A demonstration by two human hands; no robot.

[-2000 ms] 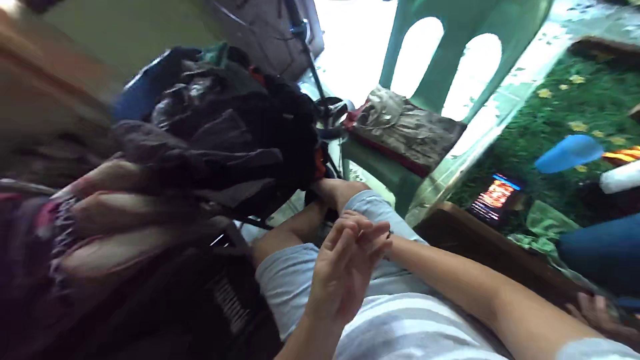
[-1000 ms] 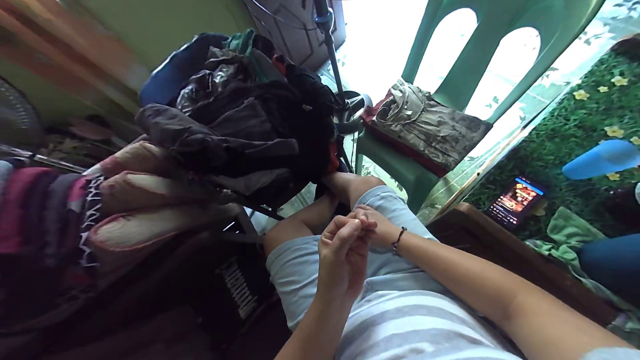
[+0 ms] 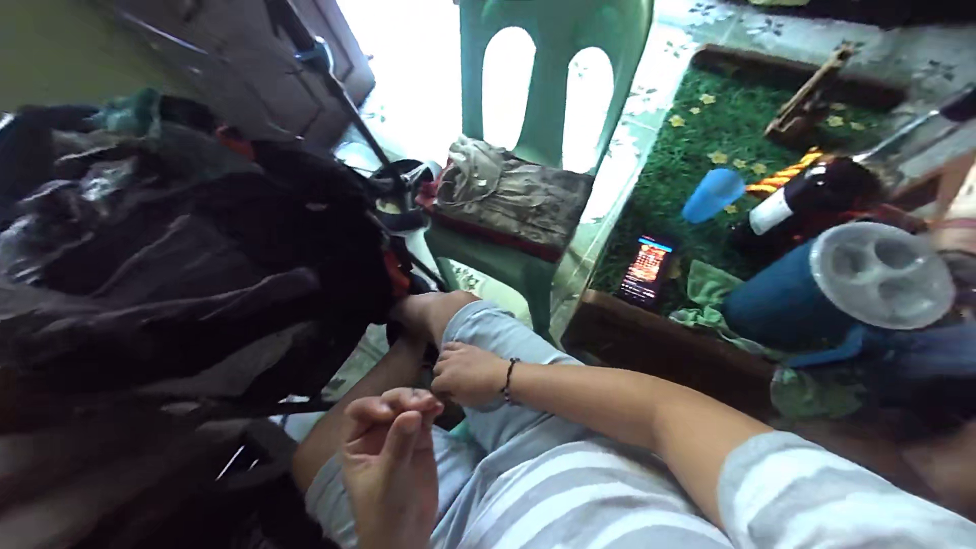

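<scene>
In the head view, my left hand [image 3: 393,457] is raised over my lap at the lower middle, palm turned up. Its fingers are curled, with the thumb against them; no object shows between them. Just beyond it, my right hand [image 3: 471,374], with a dark beaded bracelet [image 3: 509,380] at the wrist, lies back up over my bent leg near the knee. Its fingertips are partly hidden, so its grip is unclear. Light blue shorts [image 3: 511,427] lie under both hands, which are apart from each other.
Dark clothes [image 3: 191,244] are heaped at left. A green plastic chair [image 3: 492,263] ahead holds folded cloth [image 3: 518,191]. At right, a low table with a grass-print cover [image 3: 663,164] bears a lit phone [image 3: 645,271], a blue cup [image 3: 713,195], a bottle [image 3: 808,194] and a blue lidded jug [image 3: 785,293].
The hands were together over my lap; my right hand has moved off to my leg, while my left stays raised with curled fingers. The view has turned right.
</scene>
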